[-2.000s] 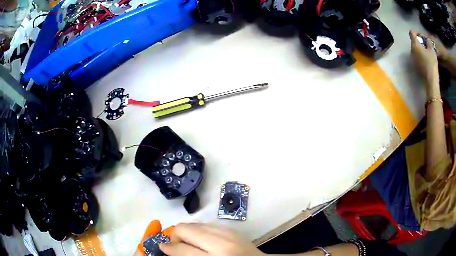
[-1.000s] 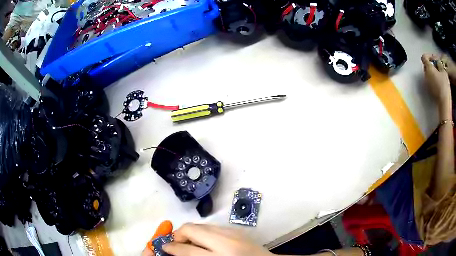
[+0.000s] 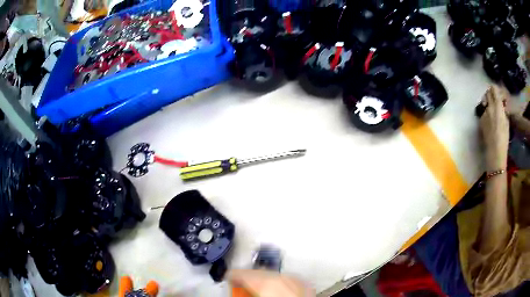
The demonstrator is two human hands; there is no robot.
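Observation:
My left hand (image 3: 138, 287) is at the bottom edge, mostly cut off; two orange finger cots show, with a small dark circuit board (image 3: 137, 294) between them. My right hand (image 3: 270, 284) is blurred at the bottom edge, just below a second small board (image 3: 267, 258), also blurred; its grip cannot be told. A black camera housing (image 3: 197, 227) lies on its side on the bench, its round dots and central hole facing me. A striped screwdriver (image 3: 209, 169) lies behind it, beside a dark LED ring (image 3: 140, 159) with a red lead.
A blue bin (image 3: 133, 100) of LED boards stands at back left. Black housings are heaped at left (image 3: 87, 203) and at the back (image 3: 325, 64). Another person's arm (image 3: 496, 139) is at the right, beyond orange tape (image 3: 433, 154). The bench edge curves along the lower right.
The view has shifted, so the bench things sit lower in the picture. My right hand has moved away from the board at my left hand, to beside the second board.

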